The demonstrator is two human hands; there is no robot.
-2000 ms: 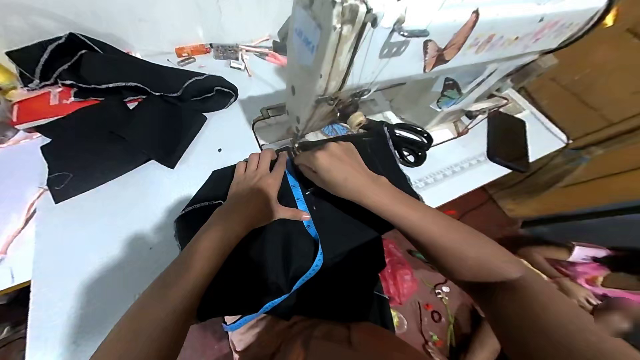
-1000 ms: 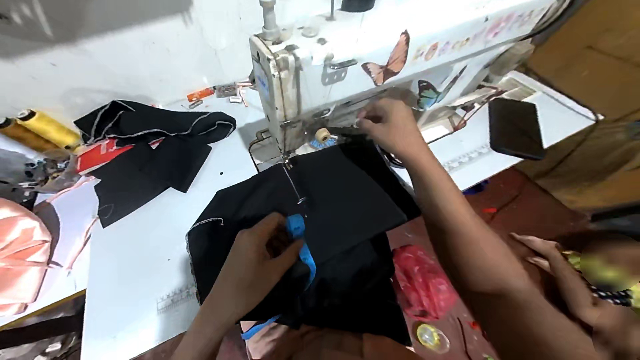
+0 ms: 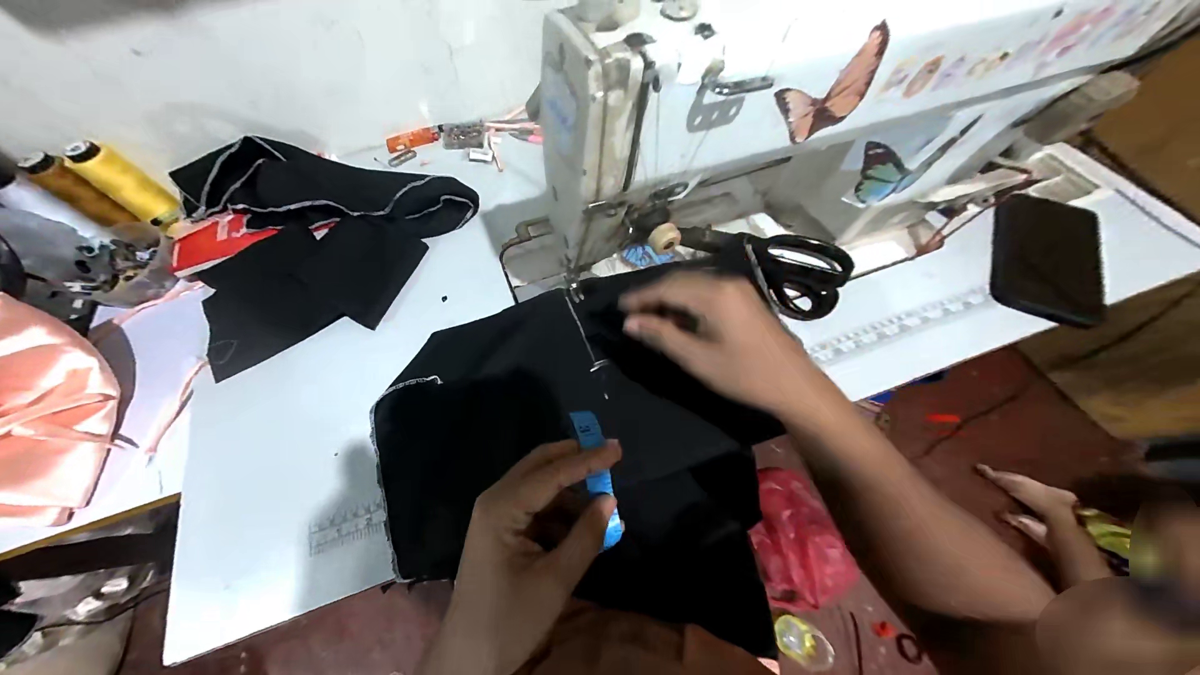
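My left hand [image 3: 544, 525] pinches a blue tape measure [image 3: 589, 429] between thumb and fingertips, over the black fabric [image 3: 525, 347]. That fabric lies on the white table, its upper edge by the presser foot of the sewing machine [image 3: 577, 141], with a pale line and small marks on it. My right hand [image 3: 703, 328], blurred, is above the cloth just right of the presser foot; whether its fingers hold anything cannot be told. Black-handled scissors [image 3: 806, 277] lie behind it, beside a small pale roll [image 3: 665, 238].
More black fabric pieces [image 3: 319, 272] lie at the left near yellow thread spools [image 3: 122, 183] and pink satin cloth [image 3: 52, 412]. A dark phone [image 3: 1048, 258] rests at the table's right. Another person's hand [image 3: 1031, 497] is low at the right, near a pink plastic bag [image 3: 802, 539].
Two seconds ago both hands were together at the presser foot, the tape lying along the cloth. My right hand has come down from the machine's arm since one second ago; the scissors show again.
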